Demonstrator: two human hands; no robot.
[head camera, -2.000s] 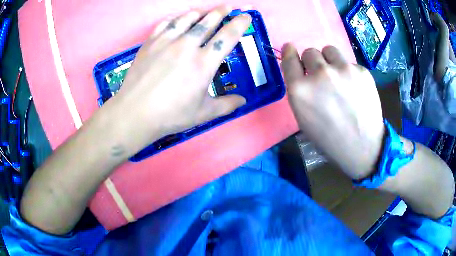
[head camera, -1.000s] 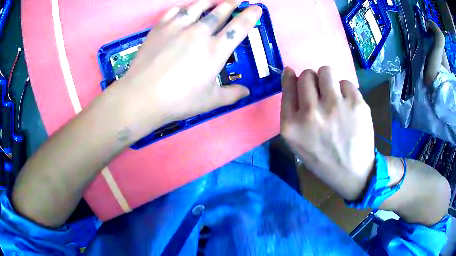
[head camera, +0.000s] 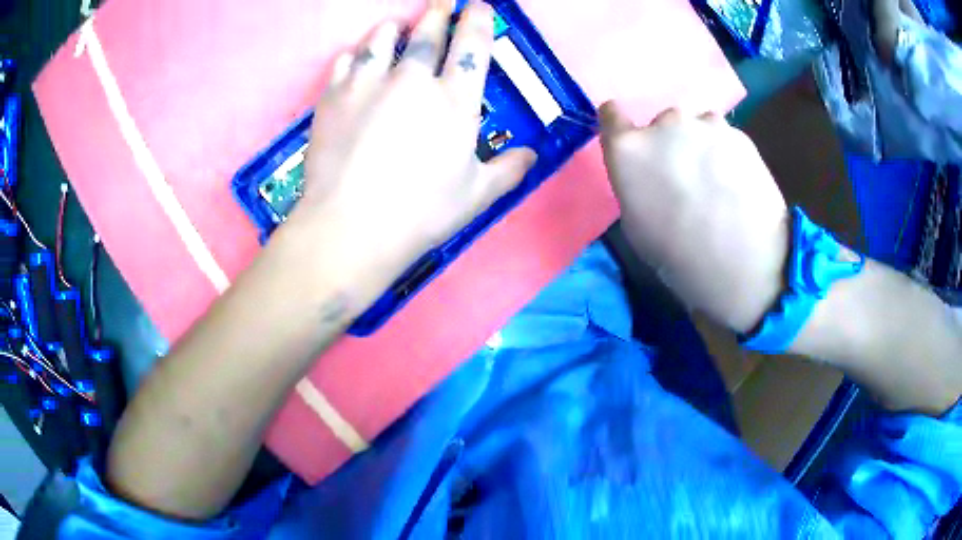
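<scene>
The blue front housing (head camera: 575, 124) lies tilted on the pink-red mat (head camera: 549, 253), its inside facing up. A white strip (head camera: 527, 81) and a corner of green board (head camera: 283, 190) show inside it. My left hand (head camera: 406, 148) lies across its middle, fingers over the far side and thumb inside the near side, holding it and hiding much of the inside. My right hand (head camera: 701, 200) is closed at the housing's right corner, fingertips pinched on a thin item, possibly tweezers; the item is mostly hidden and blurred.
Battery packs (head camera: 69, 316) with thin leads are piled at the left. Part of another blue unit (head camera: 738, 19) lies at the top right. Another person's sleeve (head camera: 923, 100) shows at the right edge. A brown carton (head camera: 786, 406) is below my right forearm.
The view has shifted and turned. The housing and mat appear more steeply tilted. My right hand's fingertips have stayed by the housing's right side, now near its corner. My left hand still covers the housing.
</scene>
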